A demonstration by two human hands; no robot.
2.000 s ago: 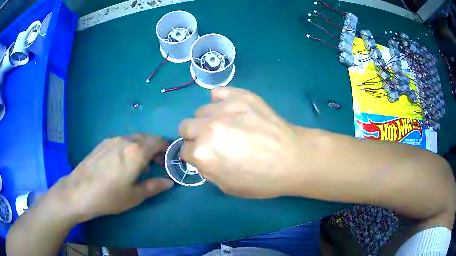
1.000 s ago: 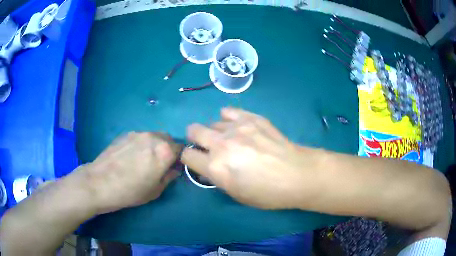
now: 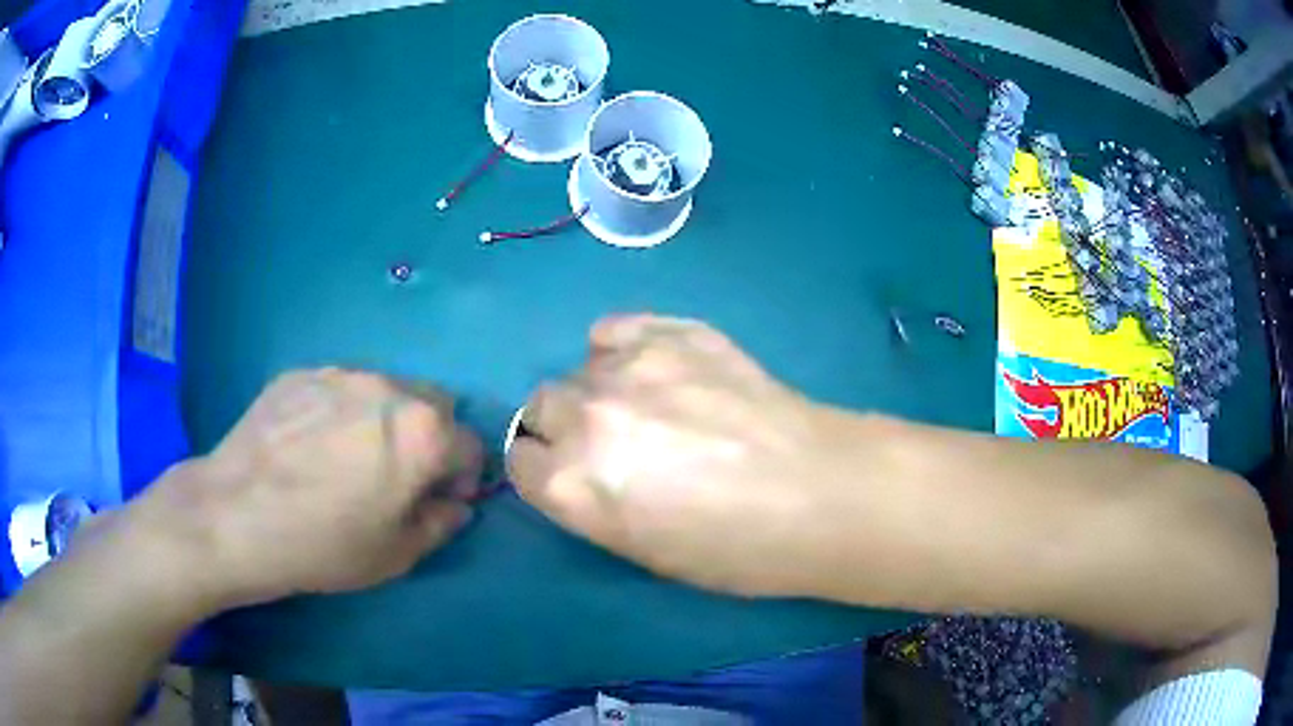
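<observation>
My right hand (image 3: 638,454) is closed around a white fan housing (image 3: 515,434) low in the middle of the bench; only a bit of its white rim shows at the fingers. My left hand (image 3: 355,475) is just left of it, fingers curled, with dark red motor leads (image 3: 492,488) running from its fingertips to the housing. The housing's inside is hidden by my right hand. Two white housings with motors inside, a rear one (image 3: 547,88) and a nearer one (image 3: 640,169), stand upright further back, leads trailing left.
A blue bin (image 3: 85,284) with white housings is at left. Small silver motors (image 3: 1184,284) with leads lie at right, partly on a yellow and blue printed bag (image 3: 1049,305). Small dark bits (image 3: 401,271) lie on the green bench. A whitish strip (image 3: 978,40) edges the back.
The housing's open rim was visible between my hands and is now mostly covered by my right hand. My left hand has closed on the leads and drawn slightly left.
</observation>
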